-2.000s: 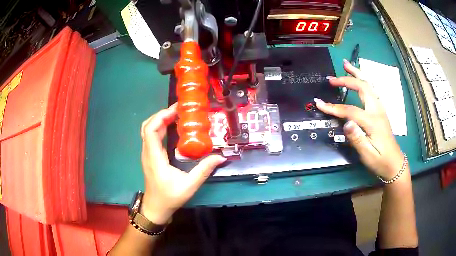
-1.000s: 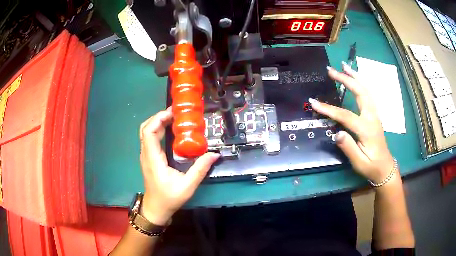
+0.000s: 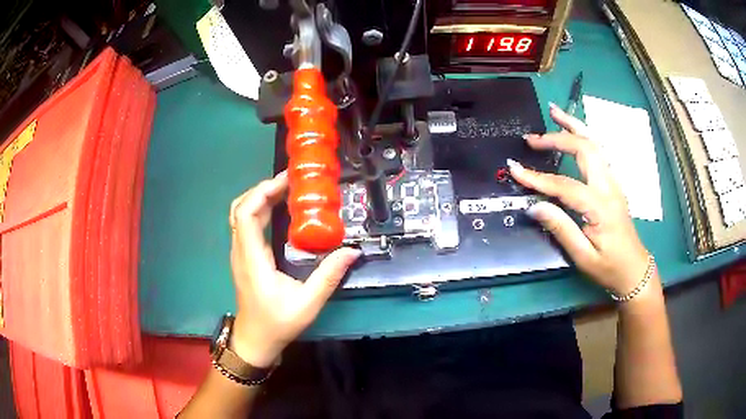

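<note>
The test fixture (image 3: 491, 254) is a flat black box. Its clamp handle (image 3: 314, 164), ribbed and orange-red, points down over the nest's left part. The display board (image 3: 413, 199) lies in the clear board nest (image 3: 446, 221) under the press head; its digits look whitish, partly hidden by a black post and the handle. My left hand (image 3: 274, 282) grips the nest's left front corner, thumb in front, fingertips partly behind the handle. My right hand (image 3: 601, 213) is over the box's right side, index fingertip at the small red and black switch (image 3: 502, 174), thumb by the label strip (image 3: 495, 204).
Red foam trays (image 3: 90, 221) stand at the left. A panel meter (image 3: 495, 44) behind the fixture reads 119.8. A black cable (image 3: 398, 69) hangs before the press head. A pen (image 3: 575, 94), a paper slip (image 3: 646, 155) and a cardboard tray (image 3: 654, 74) with white pieces lie at the right.
The meter reading has gone from 00.7 through 80.6 to 119.8. The board's red glow has faded. My right thumb has moved left toward the label strip. My left hand stays in place.
</note>
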